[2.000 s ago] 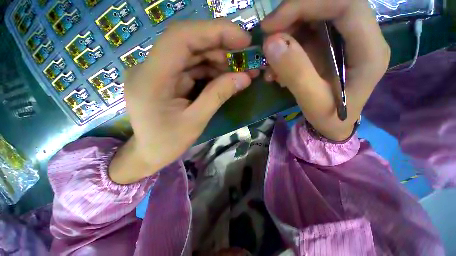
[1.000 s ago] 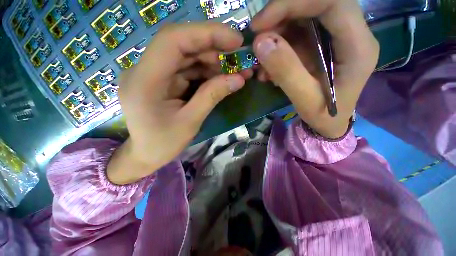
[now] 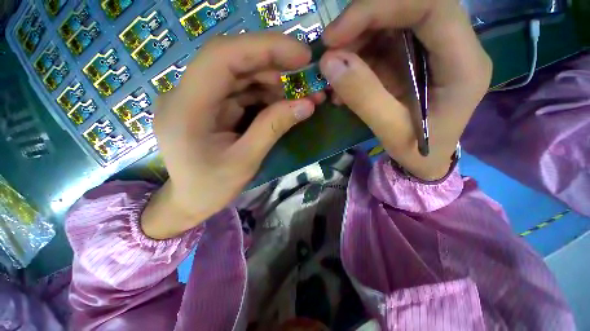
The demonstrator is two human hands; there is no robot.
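Note:
A small yellow and green flexible printed circuit point(image 3: 299, 85) is held up between my two hands. My left hand point(image 3: 217, 123) pinches its left part between thumb and fingers. My right hand point(image 3: 404, 77) has thumb and forefinger at its right end, and the thumb covers part of it. Dark metal tweezers point(image 3: 419, 97) lie across my right palm, their rounded end toward the wrist. Their tips are hidden or too blurred to tell. The grey-blue blister tray point(image 3: 103, 55), with rows of pockets holding circuits, lies behind and left of my hands.
A crumpled clear plastic bag point(image 3: 22, 226) lies at the far left. A dark glossy pad point(image 3: 501, 10) is at the upper right, with a white cable point(image 3: 534, 58) curving down from it. A pink sleeve of another person point(image 3: 550, 136) shows at the right.
Both hands and the circuit have shifted slightly left since the earliest frame. The right thumb now covers more of the circuit's right end. The tweezers stand more upright in the right hand.

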